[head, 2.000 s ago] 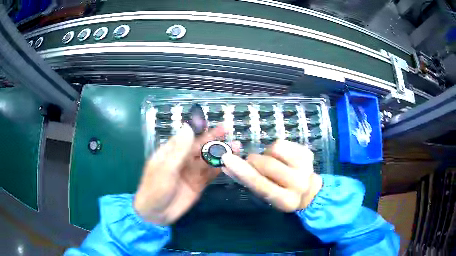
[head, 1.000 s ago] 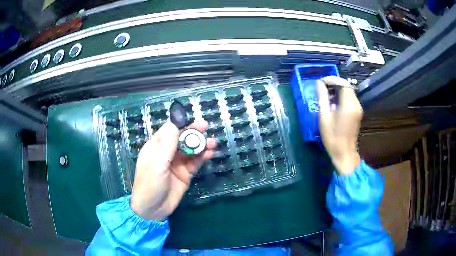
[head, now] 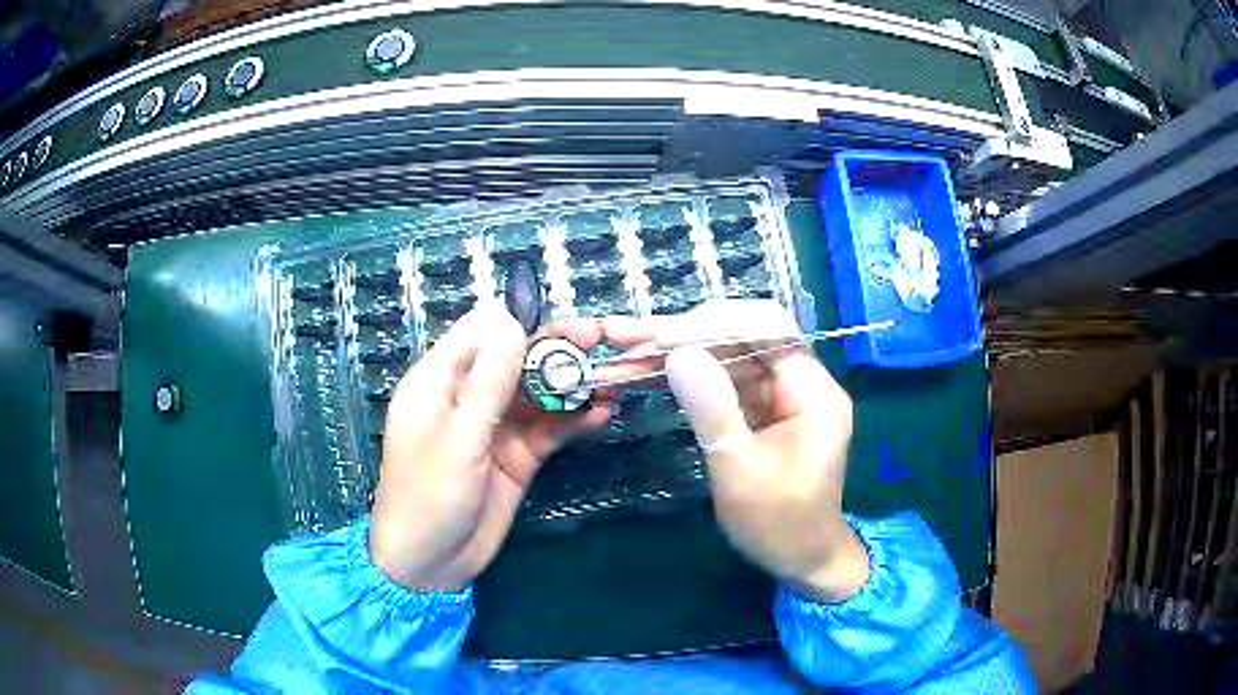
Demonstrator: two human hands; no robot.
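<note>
My left hand (head: 455, 441) holds a round unit (head: 558, 373) with a white ring, a pale centre and a green edge at its fingertips. A plain black round part (head: 523, 293) stands between its thumb and fingers, just above the unit. My right hand (head: 767, 441) holds thin metallic tweezers (head: 835, 333), their tips at the unit's centre. Both hands are over the clear tray (head: 794, 292), whose pockets hold dark parts. The hands hide part of its middle.
A blue bin (head: 845, 258) with crumpled pale pieces (head: 914, 265) stands right of the tray. A small round part (head: 167, 398) lies on the green bench (head: 204, 516) at left. Round units (head: 390, 52) sit on the conveyor (head: 570, 54) behind. Cardboard sheets (head: 1052, 543) are at right.
My right hand has come from the blue bin back to my left hand, now with tweezers showing. Their tips have reached the unit. The round units show farther right in the view than one second ago.
</note>
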